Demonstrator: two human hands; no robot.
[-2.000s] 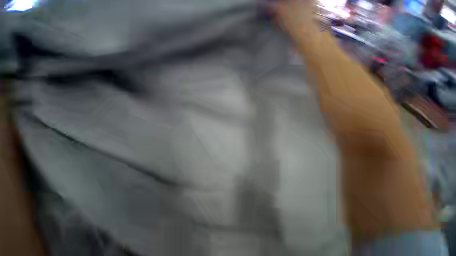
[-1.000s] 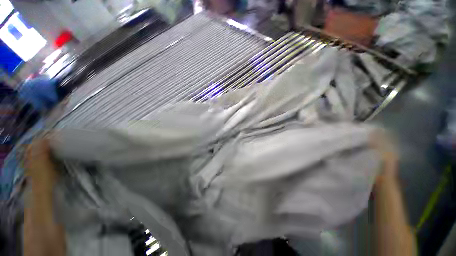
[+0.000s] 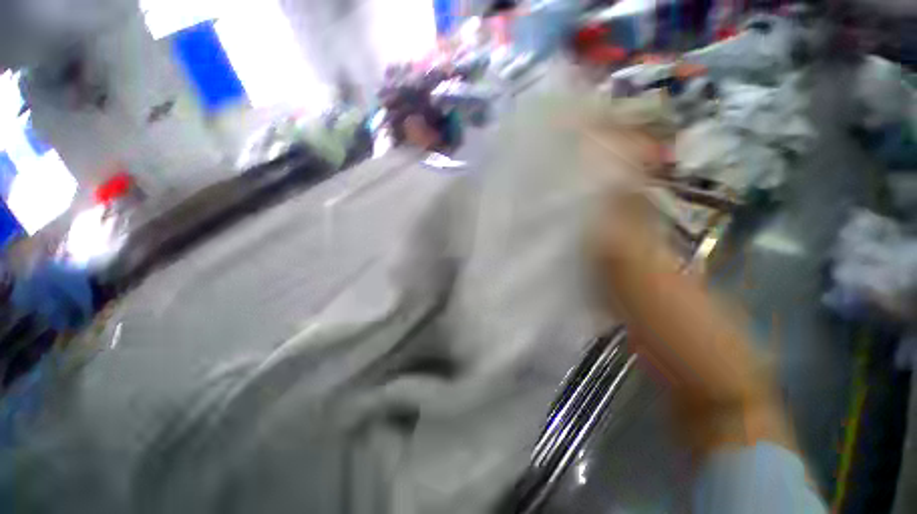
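A light-grey garment (image 3: 503, 261), blurred by motion, rises from the grey heap (image 3: 302, 402) at the lower left and middle. My right hand (image 3: 613, 151) is at the raised garment's upper right side, with a light-blue sleeve at the wrist. The hand is blurred, but the cloth hangs from it. My left hand is not visible; cloth fills the lower left. Grey cloth lies over most of the slatted metal rack (image 3: 588, 402), whose shiny tubes show at the lower right of the cloth.
Piles of pale cloth (image 3: 749, 120) stand at the upper right, and more whitish cloth (image 3: 875, 261) at the right edge. A yellow line (image 3: 853, 432) runs along the grey floor on the right. A dark rack edge (image 3: 221, 206) and red object (image 3: 113, 188) are at the left.
The cloth that both hands held spread low over the rack now rises in the middle. My right hand has moved up and left. My left hand has gone from sight. The view has shifted.
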